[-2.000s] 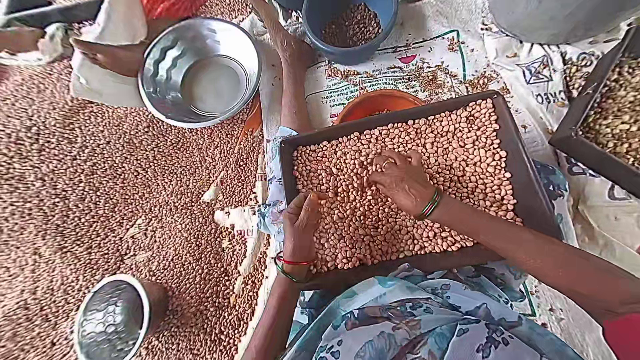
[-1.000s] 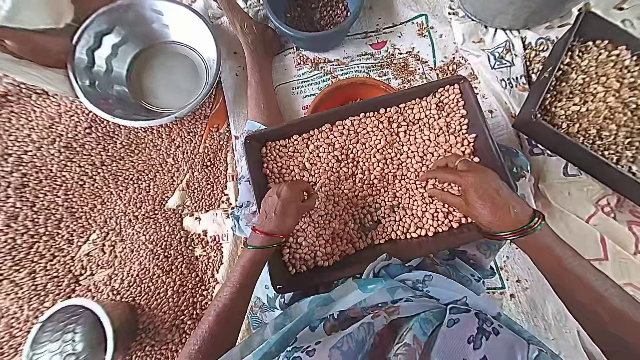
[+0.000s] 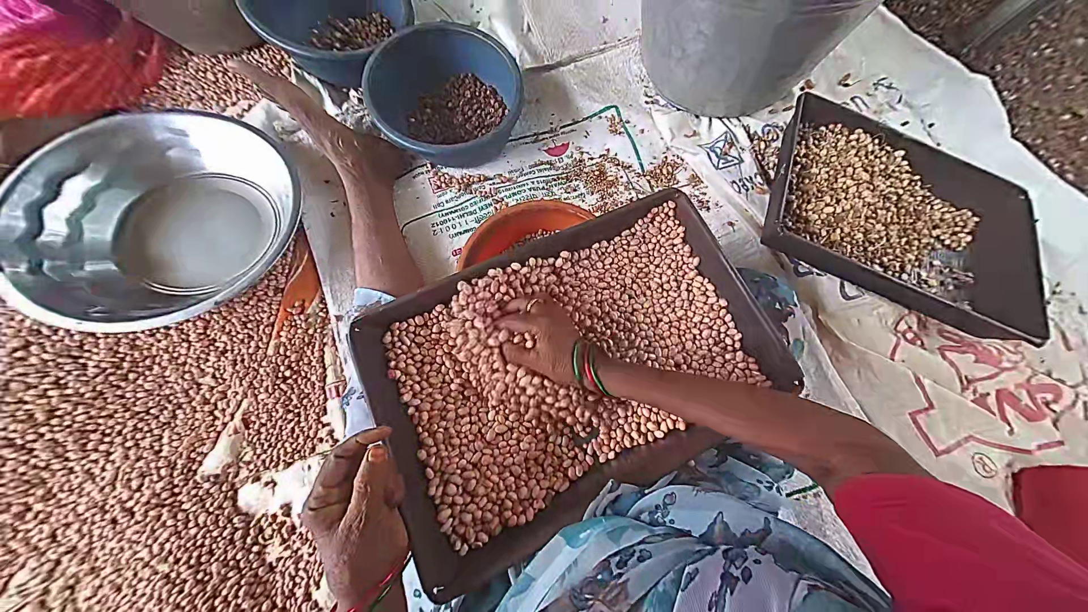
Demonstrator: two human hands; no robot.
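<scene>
A dark rectangular tray (image 3: 748,310) full of pinkish-brown peanut kernels (image 3: 501,463) lies tilted across my lap. My right hand (image 3: 544,340) is in the kernels near the tray's middle, its fingers spread and partly buried, with kernels heaped around them. Outside the tray's left edge is my left hand (image 3: 357,510), fingers raised and thumb apart, close beside the rim. Nothing shows in its grasp. Behind the tray's far edge an orange bowl (image 3: 518,221) is partly hidden and holds some kernels.
Loose kernels (image 3: 127,442) cover the floor at left, under a wide steel basin (image 3: 195,229). Two blue bowls (image 3: 442,93) (image 3: 327,34) with dark contents stand beyond. A grey bucket (image 3: 739,51) is at the back; a second dark tray (image 3: 1007,255) of paler pieces lies right on printed sacks.
My left hand has moved out of the tray to its left side. My right hand has moved left into the kernels, which are now heaped around it. The view has shifted.
</scene>
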